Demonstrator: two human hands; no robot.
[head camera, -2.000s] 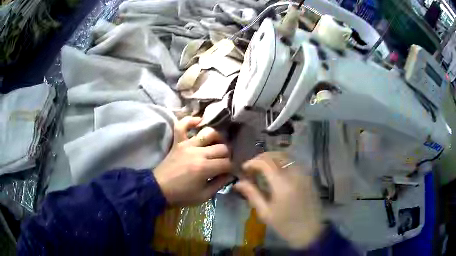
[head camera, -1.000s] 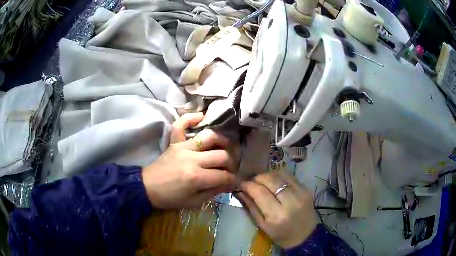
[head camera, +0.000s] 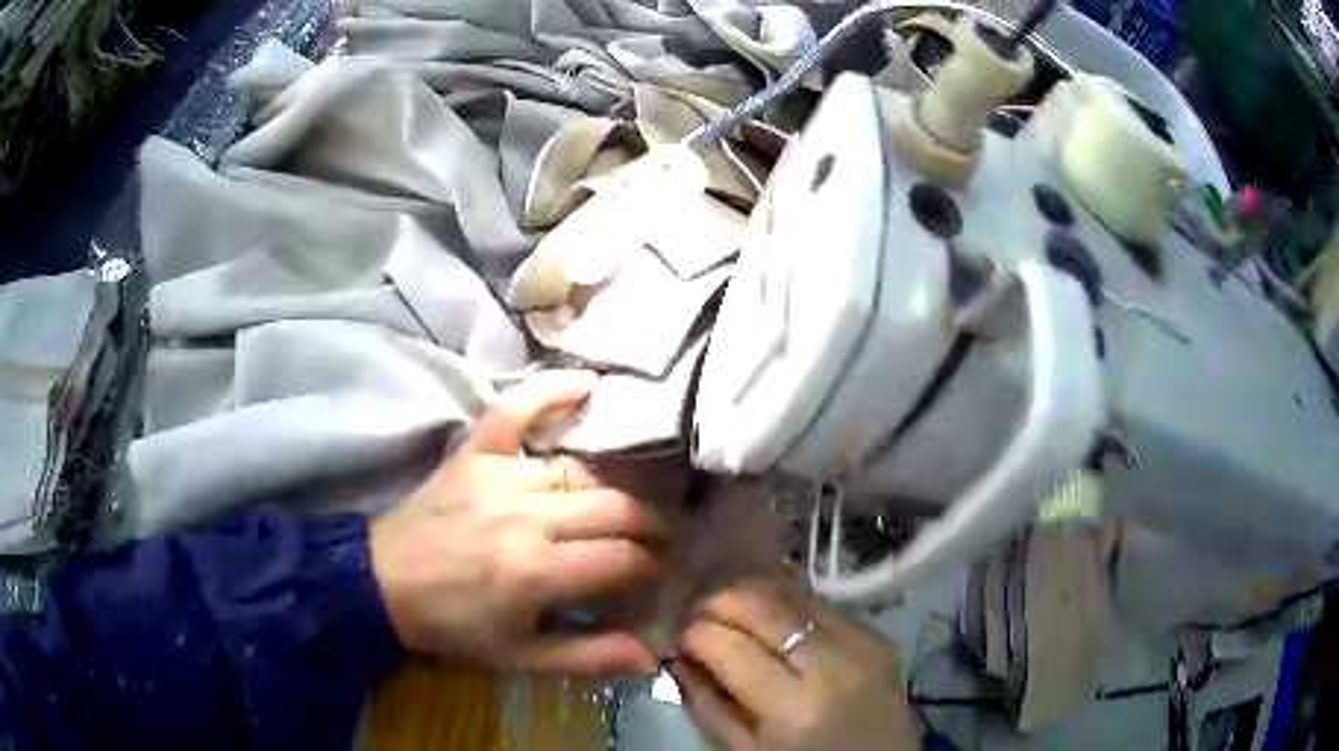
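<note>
The light grey garment panel (head camera: 316, 382) spreads in loose folds left of the machine head. My left hand (head camera: 514, 550) lies at its right end, thumb and index finger gripping the cloth edge. A beige band strip (head camera: 739, 528) runs beside the machine head between my hands. My right hand (head camera: 786, 668) pinches its near end, close to my left fingertips; the hand is partly cut off by the bottom edge. The industrial lockstitch machine (head camera: 793, 294) stands just right of the cloth. Its head hides the needle and most of the presser foot.
A rumpled heap of grey and beige sewn pieces (head camera: 646, 272) lies behind the work. A stack of cut panels (head camera: 37, 396) is at far left. Spare strips (head camera: 1050, 624) lie under the machine arm. A thin lamp neck (head camera: 800, 66) curves above the heap. Olive bundles (head camera: 66, 74) are upper left.
The view has shifted, so the machine head looks larger and lower. Both hands remain at the cloth and strip; they appear lower in the picture, with my right hand more cut off.
</note>
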